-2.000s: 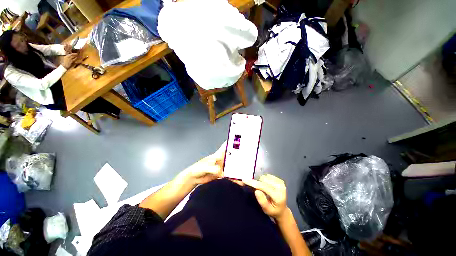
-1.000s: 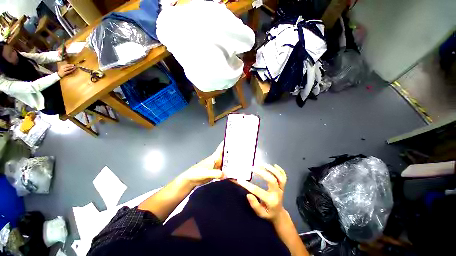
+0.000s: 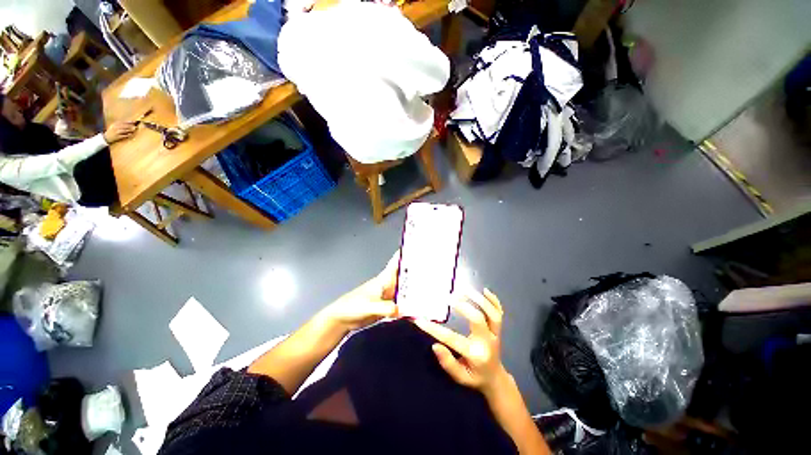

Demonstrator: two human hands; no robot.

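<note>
A smartphone (image 3: pixel 430 262) with a bright white screen is upright in front of my body, at the middle of the view. My left hand (image 3: pixel 369 300) holds it by its lower left edge. My right hand (image 3: pixel 474 342) is at its lower right, with fingers spread and bent. The thumb side is close to the phone's bottom edge; whether it touches the phone I cannot tell. The screen content is too washed out to read.
A person in white sits on a wooden stool (image 3: pixel 377 203) at the wooden table (image 3: pixel 138 173), above a blue crate (image 3: pixel 289 184). Another person's arm reaches to scissors (image 3: pixel 169 135). White paper (image 3: pixel 197 333) lies lower left; a clear plastic bag (image 3: pixel 642 342) on black bags lies right.
The screen's dark pink figure from two seconds ago is gone. My right hand's fingers have lifted and spread. The person at the far left has leaned away, with one arm still on the table.
</note>
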